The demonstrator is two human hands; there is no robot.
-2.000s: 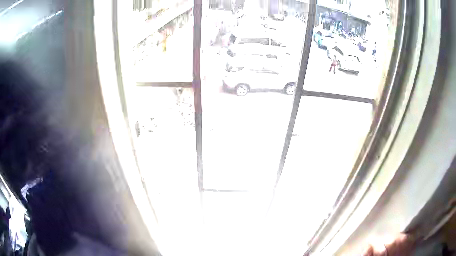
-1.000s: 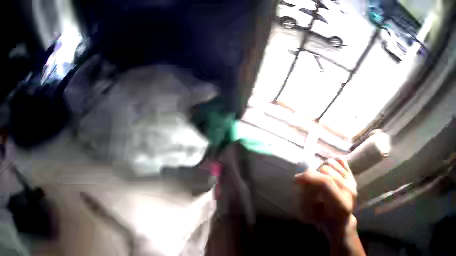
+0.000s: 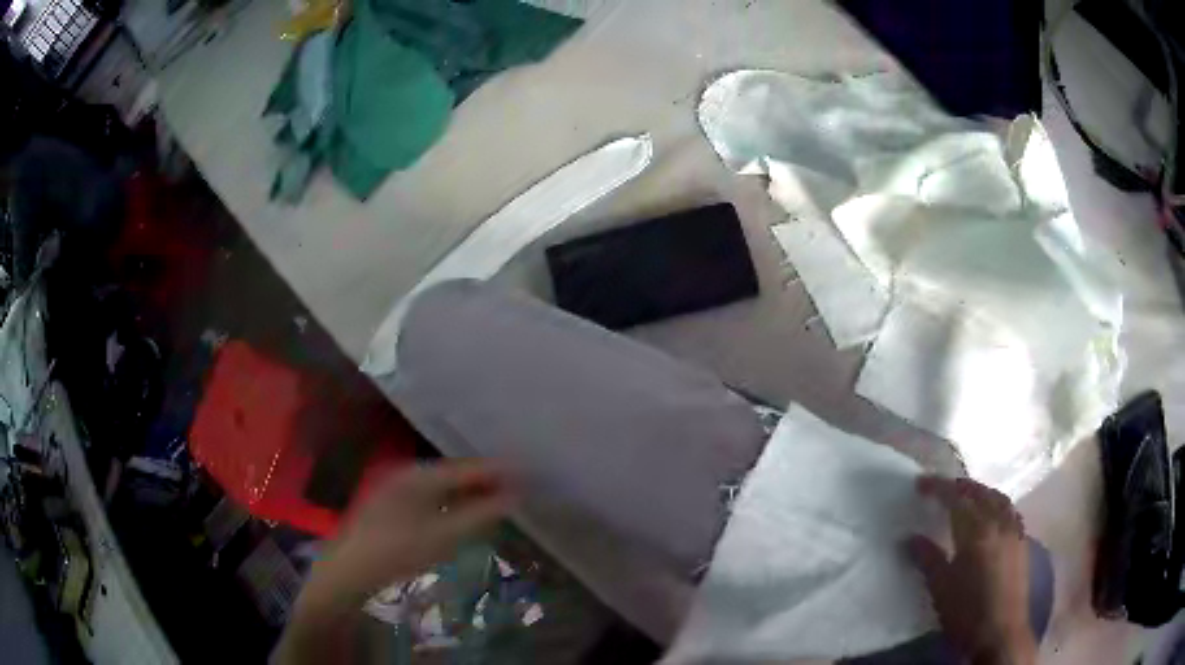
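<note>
A white cloth panel [image 3: 819, 546] with frayed edges lies over the near end of the grey sleeve board [image 3: 572, 403]. My right hand [image 3: 975, 559] rests on the panel's right side, thumb and fingers apart. My left hand [image 3: 403, 526] is blurred, left of the board near the table edge; whether it holds anything is unclear. A curved white strip [image 3: 520, 221] lies beyond the board, its lower end beside the board's tip. A flat black pressing block [image 3: 652, 265] lies on the table behind the board.
Cut white pieces [image 3: 962, 260] are heaped at the right. The iron [image 3: 1137, 513] stands at the far right. Green cloth [image 3: 390, 104] and dark cloth [image 3: 968, 52] lie at the far side. A red stool [image 3: 254, 435] and scraps [image 3: 455, 604] are on the floor at left.
The view has swung from the window down to the table. A hand seen raised near the window sill one second ago is gone from there; both hands now show low, at the board.
</note>
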